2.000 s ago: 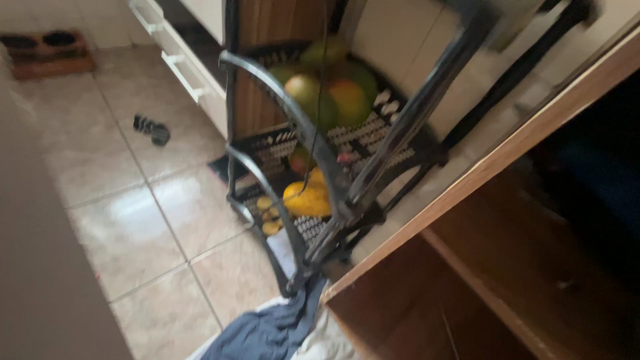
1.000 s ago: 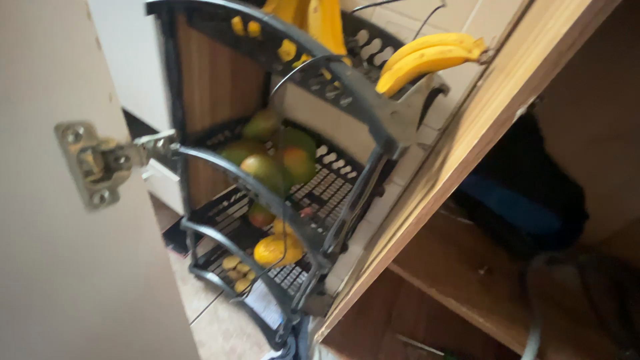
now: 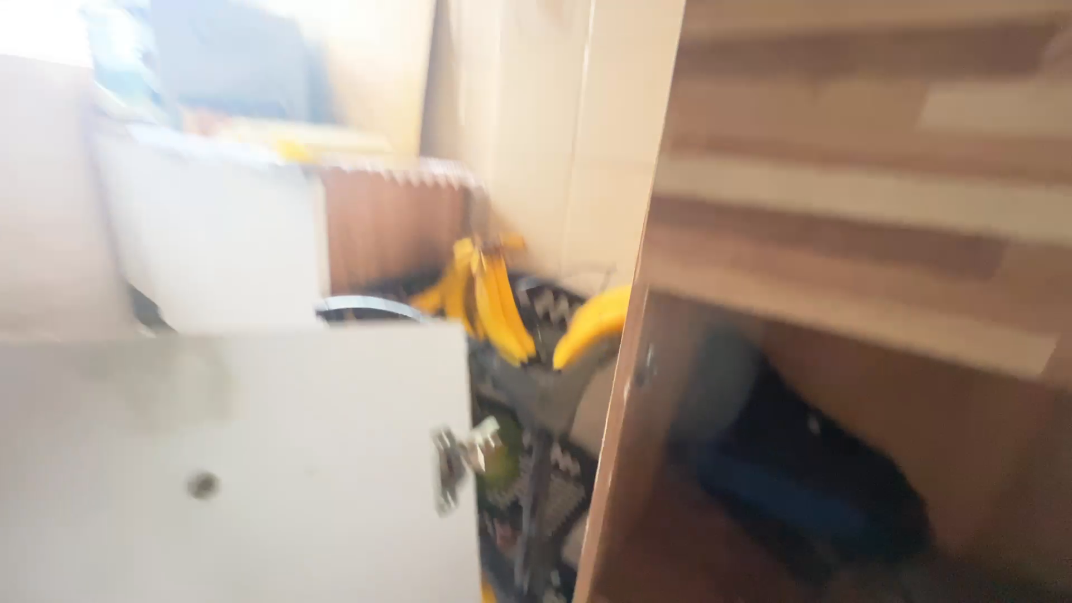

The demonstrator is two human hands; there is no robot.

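Note:
Neither of my hands shows in the head view. A white cabinet door (image 3: 318,435) fills the lower left, with a metal hinge (image 3: 456,465) at its right edge. Behind the door, bananas (image 3: 502,314) lie on the top tier of a black plastic basket rack (image 3: 553,306), and another banana (image 3: 593,325) is partly hidden by the cabinet's side. Lower in the rack a green fruit (image 3: 502,456) shows, blurred. Inside the wooden cabinet on the right is a dark and blue object (image 3: 804,477), too blurred to name.
The wooden cabinet's front edge (image 3: 620,402) runs steeply down the view beside the rack. Its striped wooden top (image 3: 837,184) fills the upper right. A white cabinet (image 3: 218,234) with a brown side panel (image 3: 394,226) stands behind the door, against a tiled wall (image 3: 544,134).
The view has swung upward and levelled, so the rack's lower tiers and the floor have mostly gone out of sight. The striped wooden top and the background cabinet's top now show.

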